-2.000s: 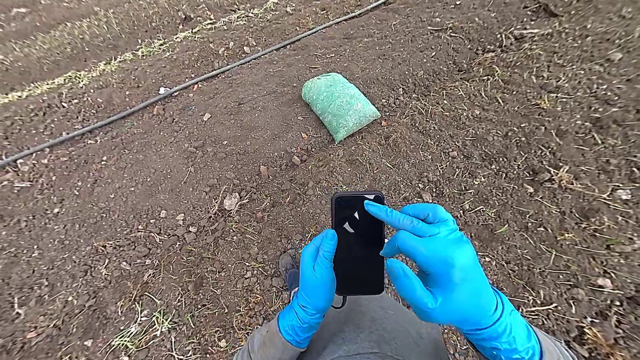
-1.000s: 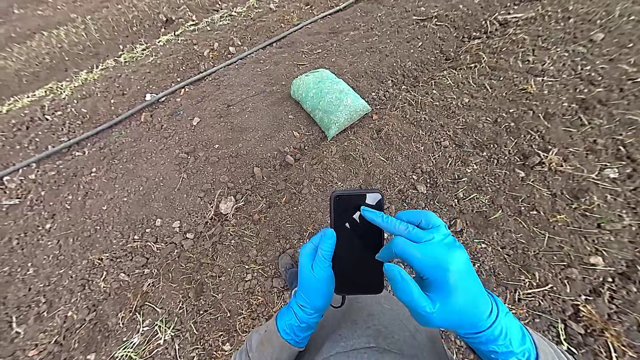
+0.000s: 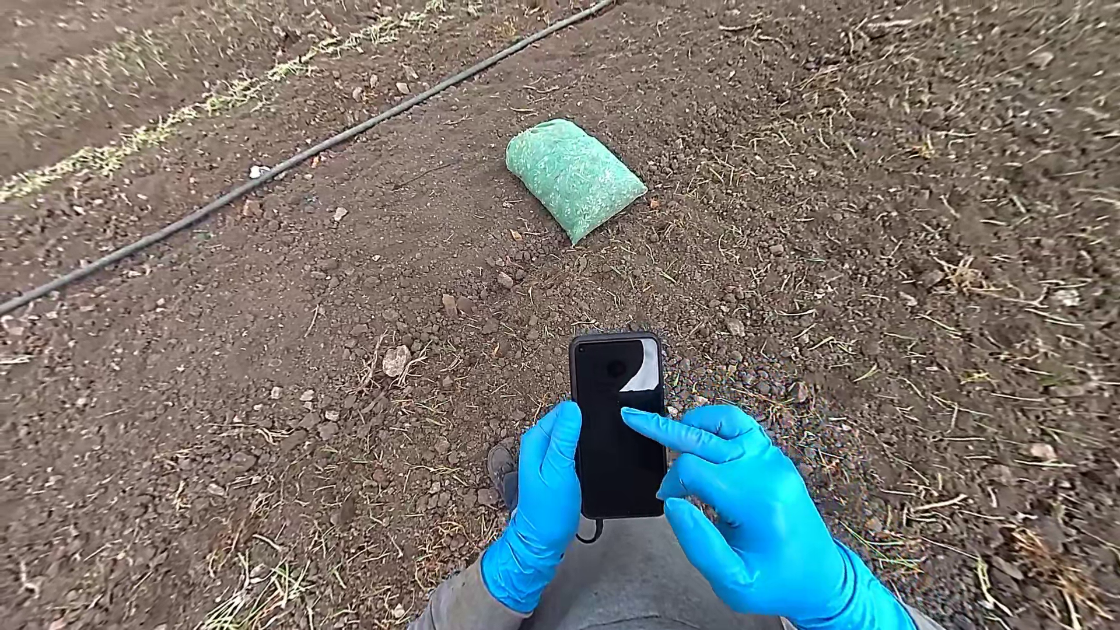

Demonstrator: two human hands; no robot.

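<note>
A smartphone (image 3: 618,464) in a dark case stands out in front of my body, its screen dark with a pale reflection near the top right. My left hand (image 3: 547,499), in a blue disposable glove, grips its left edge, the thumb along the side. A short cable loops from the phone's lower edge. My right hand (image 3: 752,516), gloved the same way, has its index fingertip over the middle of the screen; whether it touches cannot be told. The other fingers are partly bent, with nothing held between them.
A filled green woven bag (image 3: 573,179) lies on the bare soil ahead. Beyond it a dark irrigation hose (image 3: 324,144) runs diagonally across the ground. Small stones and dry plant roots are scattered about. Part of a shoe (image 3: 502,468) shows beside my left hand.
My right index finger has moved down from the upper part of the phone's screen to its middle. The left hand keeps its hold on the phone.
</note>
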